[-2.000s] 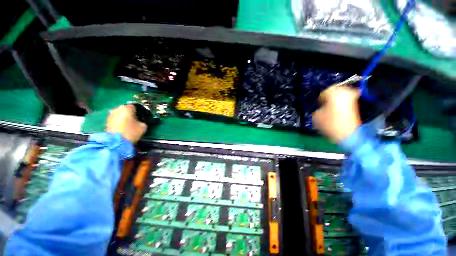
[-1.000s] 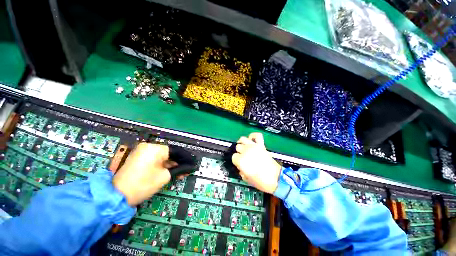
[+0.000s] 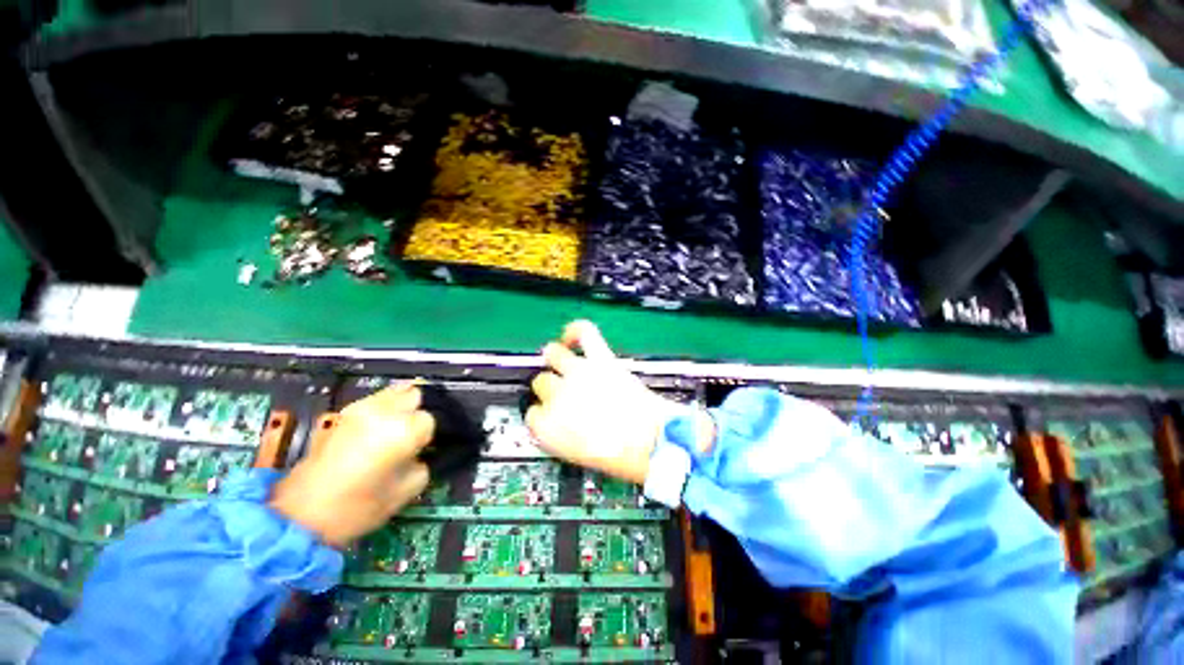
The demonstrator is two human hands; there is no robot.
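A black pallet holds small green circuit boards (image 3: pixel 506 551) in rows, with orange-brown clamps at its ends. My left hand (image 3: pixel 364 464) is over the pallet's upper left boards, its black-covered fingertips pointing right. My right hand (image 3: pixel 593 411) is over the top row, right of the left hand, with fingers bent and the fingertips at the top middle board (image 3: pixel 509 434). Both hands are blurred at the fingertips. Whether either holds a component cannot be told.
Behind the pallet, bins hold coppery (image 3: pixel 340 135), yellow (image 3: pixel 504 195), dark (image 3: pixel 671 214) and blue components (image 3: pixel 831 240). Loose components (image 3: pixel 307 247) lie on the green mat. A blue coiled cord (image 3: pixel 878 195) hangs at right. Other pallets lie on both sides. Part of a blue sleeve (image 3: pixel 1159 621) shows at the right edge.
Both hands came from the bins to the pallet between the oldest frame and the middle one. Since then they have stayed over the top row while the view has turned slightly.
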